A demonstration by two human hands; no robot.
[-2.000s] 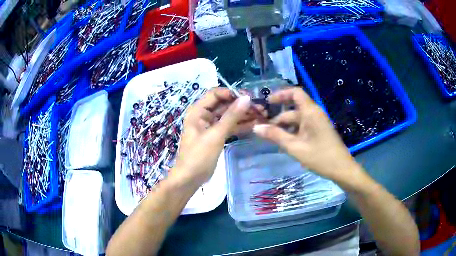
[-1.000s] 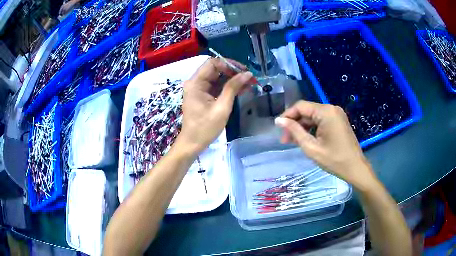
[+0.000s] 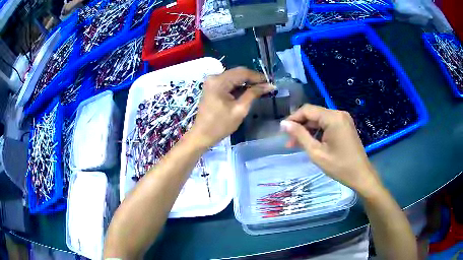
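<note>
My left hand (image 3: 228, 104) pinches at the hand press (image 3: 260, 14), its fingertips beside the lower end of the ram. It holds a thin piece, mostly hidden by the fingers; a pale bit shows just right of the fingertips. The grey fixture (image 3: 261, 119) lies under the ram, its dark slot partly visible. My right hand (image 3: 327, 139) hovers right of the fixture above the clear tub (image 3: 249, 223), thumb and forefinger close together; whether anything small is between them cannot be seen. Thin red-and-white pieces (image 3: 284, 198) lie in the clear tub.
The white tray (image 3: 216, 203) of joined pieces stands left of the press. The large blue tray (image 3: 420, 114) of dark rings stands right. Two lidded tubs (image 3: 94, 132), blue bins (image 3: 43, 157) and a red bin (image 3: 175, 53) stand left and behind. A pale scrap (image 3: 292, 63) lies by the press.
My left hand has moved right to the ram, and the piece that pointed up and left is now mostly hidden. My right hand has drawn back from the fixture, away from my left hand.
</note>
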